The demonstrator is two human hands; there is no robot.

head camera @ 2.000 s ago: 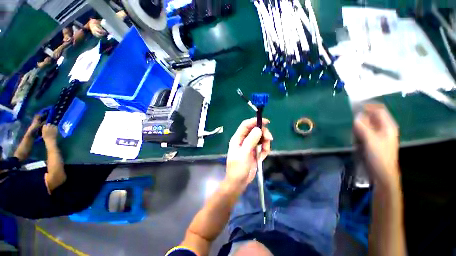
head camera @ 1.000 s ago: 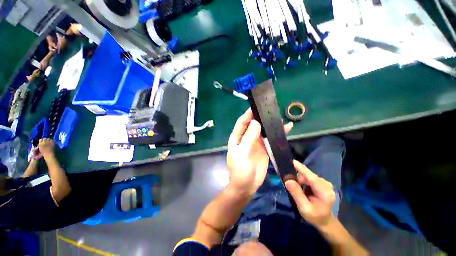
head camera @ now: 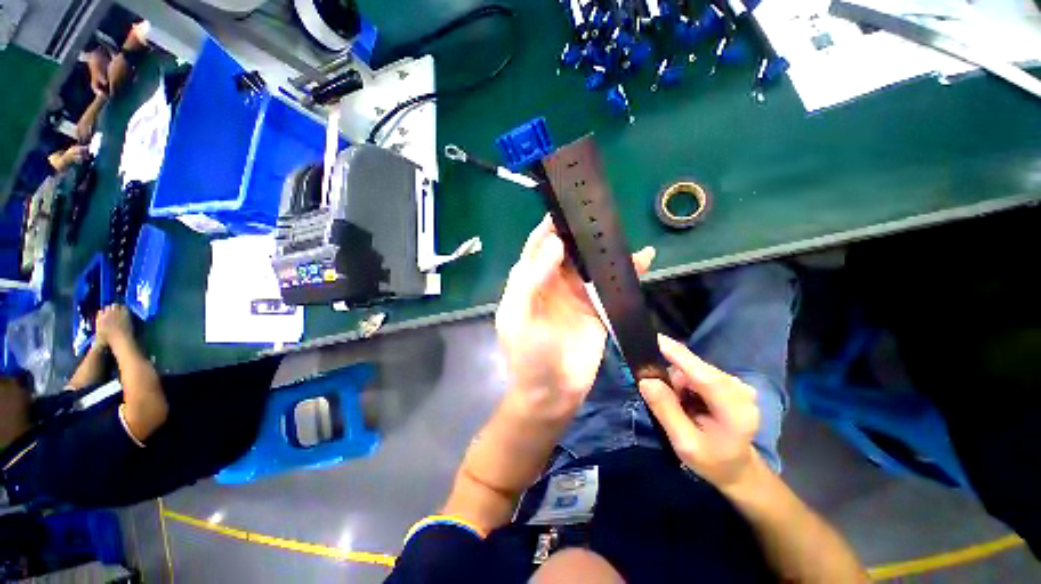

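Note:
My left hand [head camera: 548,319] holds the cable assembly below its bright blue connector housing [head camera: 525,144], over the bench edge. A ring terminal [head camera: 457,153] on a short white-sleeved lead points left from beside the connector. My right hand [head camera: 705,416] grips the lower end of the dark-looking steel ruler [head camera: 602,234]. The ruler lies tilted along the cable, its top end beside the connector, and my left fingers are behind it. The ruler covers much of the cable; a thin white part shows at its left side.
A tape roll [head camera: 684,204] lies near the bench edge. A harness pile [head camera: 662,40] and work drawings [head camera: 850,69] are at the back. A benchtop machine [head camera: 354,234] and blue parts bin [head camera: 217,148] stand left. A person's arms [head camera: 126,365] are at far left.
Since two seconds ago my right hand has come in from the right with the ruler, now against the cable. Over the last second the view has shifted, with hands and ruler held much the same.

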